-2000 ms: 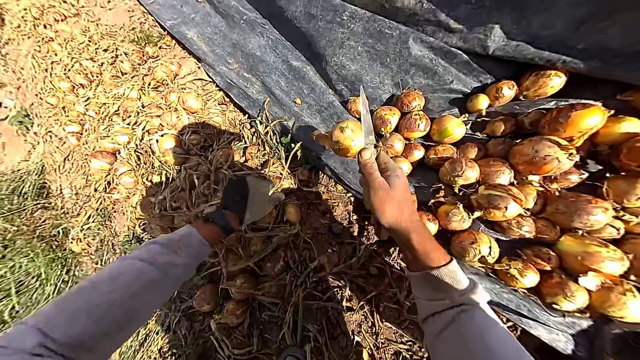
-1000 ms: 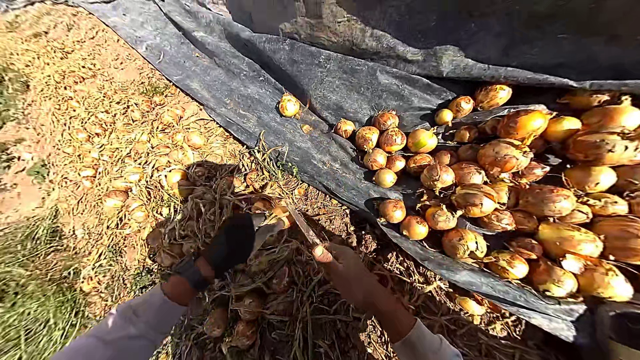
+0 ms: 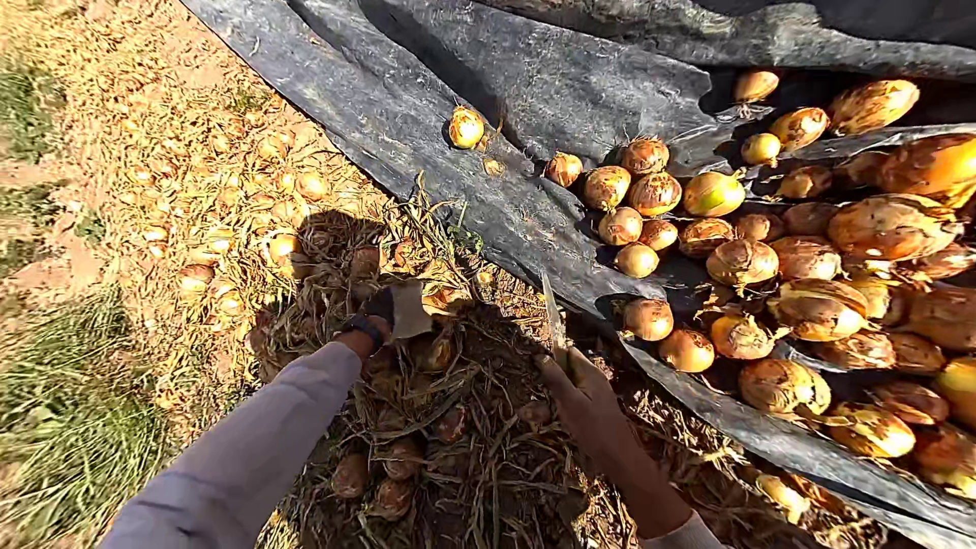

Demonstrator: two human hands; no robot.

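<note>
My left hand, in a dark and grey glove with a dark band at the wrist, reaches into dried onion tops at the centre left. Its fingers touch or lie beside a sunlit onion; whether they grip it I cannot tell. My bare right hand is closed around the handle of a knife, whose blade points up and away. Below and between my hands, more onions lie in shadow among dry leaves. A single yellow onion rests on the dark plastic sheet farther up.
Many onions are heaped on the sheet at the right. The sheet's folds rise along the top. Withered onion tops with onions cover the ground at the left, with green grass at the lower left.
The onion that was at the knife two seconds ago is no longer there; one lies alone on the sheet. My hands were close together a second ago and are now apart.
</note>
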